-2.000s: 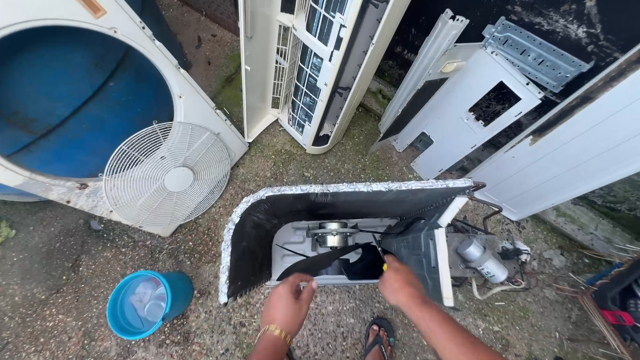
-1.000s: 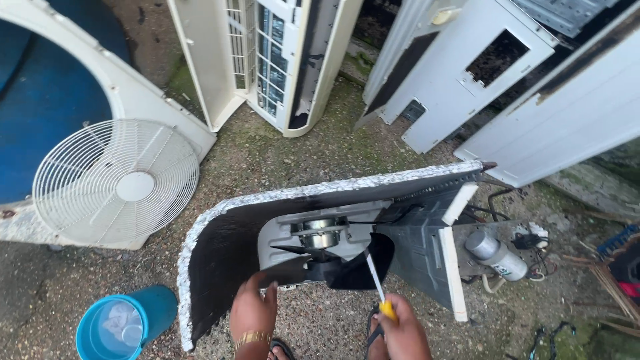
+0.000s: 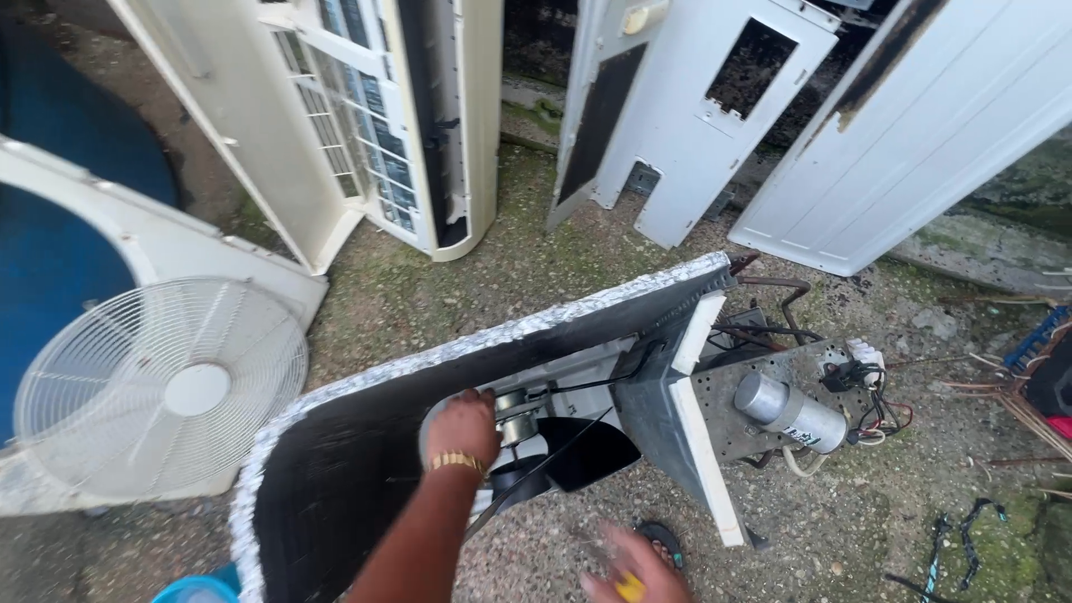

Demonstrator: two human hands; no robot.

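The fan motor (image 3: 515, 416) of an air-conditioner outdoor unit sits inside the curved condenser coil (image 3: 494, 335), with the black fan blades (image 3: 586, 452) below it. My left hand (image 3: 462, 431), a gold band at its wrist, reaches to the motor's left side; its fingertips are partly hidden. My right hand (image 3: 636, 569) is blurred at the bottom edge around a yellow handle (image 3: 628, 586); the tool's shaft cannot be made out here. Right of the coil stands a metal divider panel (image 3: 662, 427), and beyond it a silver capacitor (image 3: 791, 410) on a perforated plate.
A round wire fan guard (image 3: 159, 394) leans on a white casing panel (image 3: 209, 243) at left. An indoor unit housing (image 3: 477, 126) and white panels (image 3: 921, 126) stand behind. A blue bucket (image 3: 197, 590) is at bottom left; loose wires (image 3: 938, 553) lie at right.
My left hand has moved up from the fan blades to beside the motor. My right hand has drawn away from the blades with the yellow-handled screwdriver. The view is shifted.
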